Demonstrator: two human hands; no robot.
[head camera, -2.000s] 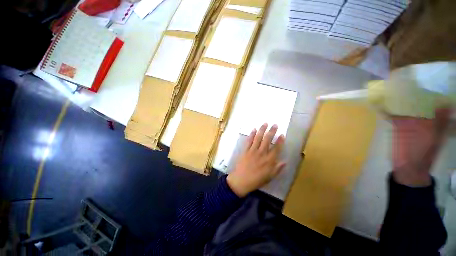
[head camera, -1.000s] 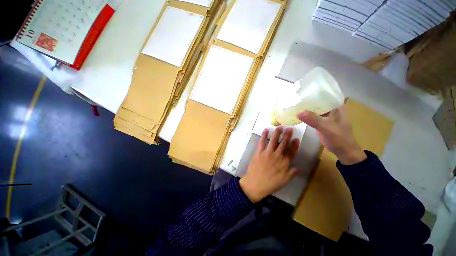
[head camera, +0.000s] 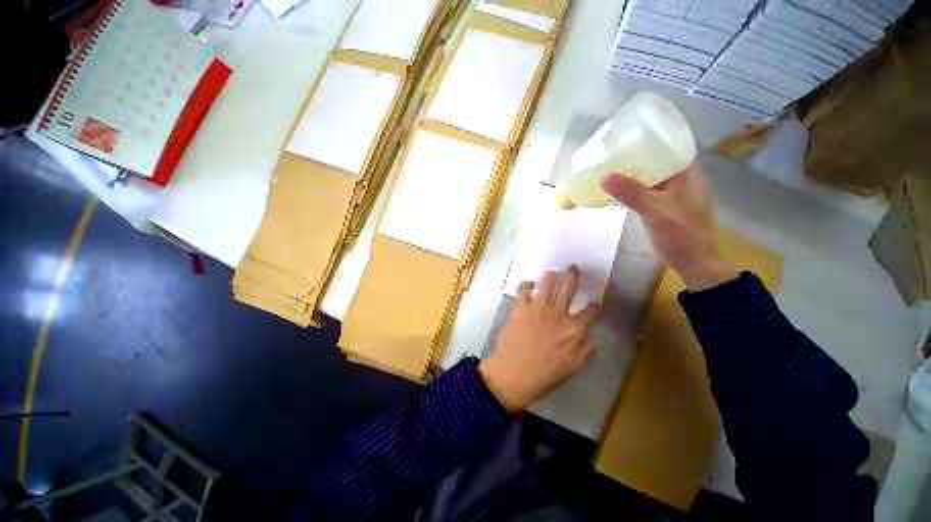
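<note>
A white sheet (head camera: 565, 248) lies on the grey work board in front of me. My left hand (head camera: 543, 342) rests flat with fingers spread on its near edge. My right hand (head camera: 676, 226) grips a translucent pale-yellow glue bottle (head camera: 640, 145). The bottle is tilted, its nozzle at the sheet's far left corner; whether it touches cannot be told. A kraft blank (head camera: 658, 424) lies to the right, partly hidden under my right hand and forearm.
Two overlapped columns of kraft pieces with white panels (head camera: 403, 311) lie at left. A desk calendar (head camera: 138, 87) is far left. White sheet stacks (head camera: 750, 46) stand at the far side, brown kraft material (head camera: 868, 133) beside them. Dark floor lies beyond the table edge.
My right hand has brought the glue bottle in from the right to the white sheet, then moved its nozzle to the far corner. My left hand stays on the sheet's near end.
</note>
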